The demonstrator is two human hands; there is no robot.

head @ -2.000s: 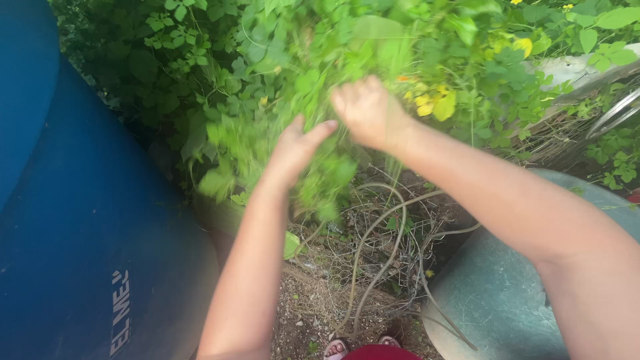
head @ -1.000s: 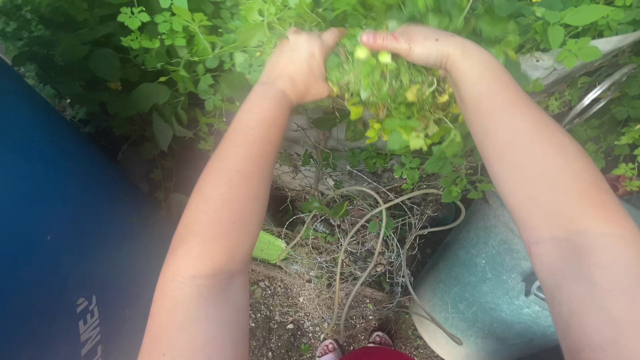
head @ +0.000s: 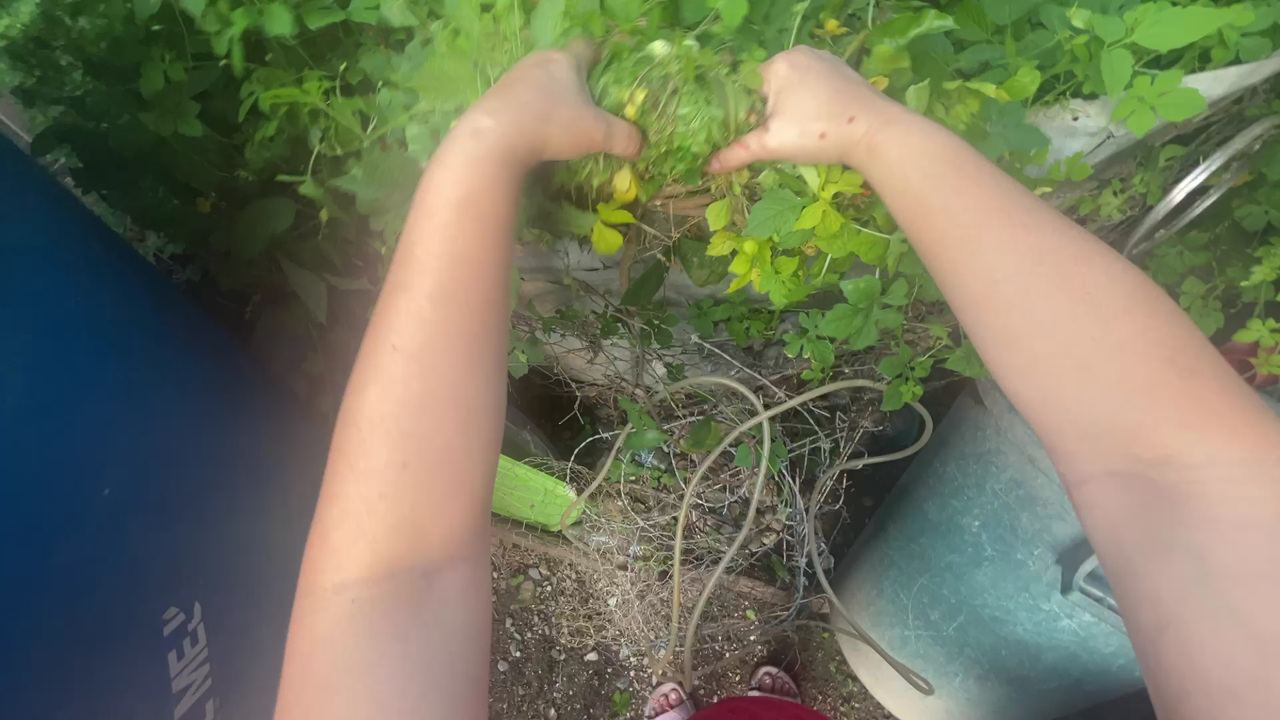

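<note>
Both arms reach forward into a mass of leafy green vines (head: pixel 690 110) at the top of the head view. My left hand (head: pixel 555 110) is at the left side of a bunched clump, thumb pointing right, its fingertips blurred and partly lost in the leaves. My right hand (head: pixel 810 110) presses the clump from the right, thumb pointing left, its fingers mostly hidden behind the greenery. The clump lies between the two hands. Yellow leaves (head: pixel 608 228) hang just below the left thumb, and more yellowing leaves (head: pixel 745 262) hang under my right hand.
A large blue container (head: pixel 130 420) bearing writing stands at the left. At the lower right is a grey-green plastic bin (head: pixel 990 560). A looped beige hose (head: pixel 700 480) lies over dry twigs, beside a bright green object (head: pixel 532 494). Sandalled feet (head: pixel 775 683) stand on gravelly soil.
Two seconds ago the hands were close together in the vines; they are now apart, on either side of the bunched clump. The bright green object shows more plainly than at first.
</note>
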